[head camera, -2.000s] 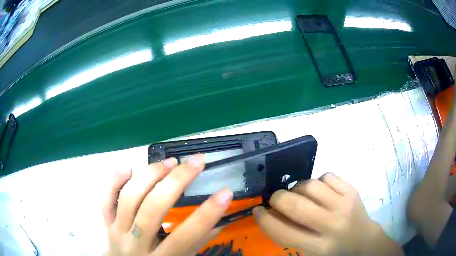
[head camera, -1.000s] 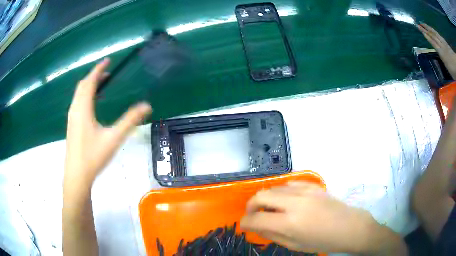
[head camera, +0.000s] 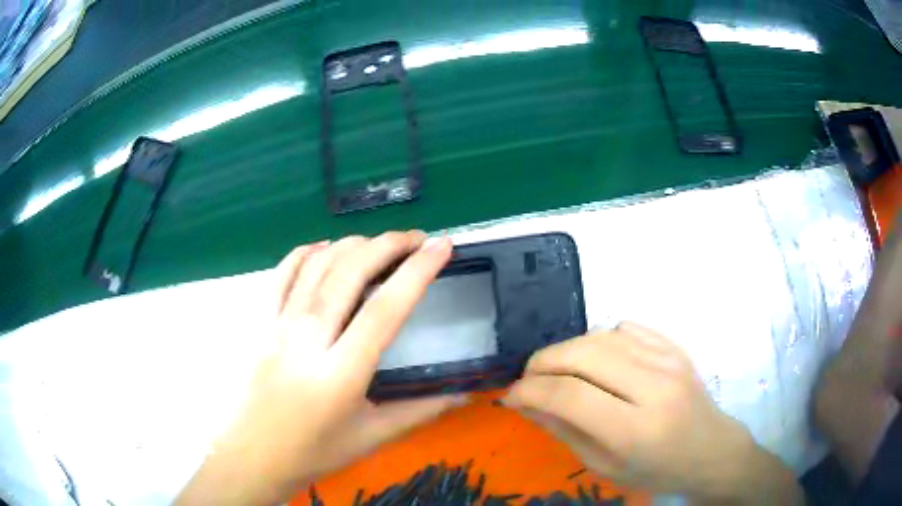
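Observation:
A black phone middle frame (head camera: 539, 292) is just above the orange parts tray (head camera: 425, 445), its lower long edge tipped toward me. My left hand (head camera: 346, 336) grips its left end, fingers over the top edge and thumb along the lower edge. My right hand (head camera: 633, 405) is at the frame's lower right edge with thumb and index finger together; a tiny dark sliver seems to show at the fingertips, but I cannot tell whether it is held. A loose pile of black side keys (head camera: 435, 486) lies in the tray.
Three frames lie spaced on the green conveyor belt (head camera: 495, 128): at left (head camera: 134, 217), middle (head camera: 371, 128) and right (head camera: 692, 89). Wrinkled white bench covering (head camera: 732, 257) surrounds the tray. At far right are another person's arm (head camera: 860, 366), a dark frame (head camera: 862, 146) and an orange tray.
My left hand has come back from over the belt, where it released a frame, and now grips the frame from the bench. My right hand has left the key pile for the frame's edge. Belt frames have shifted left.

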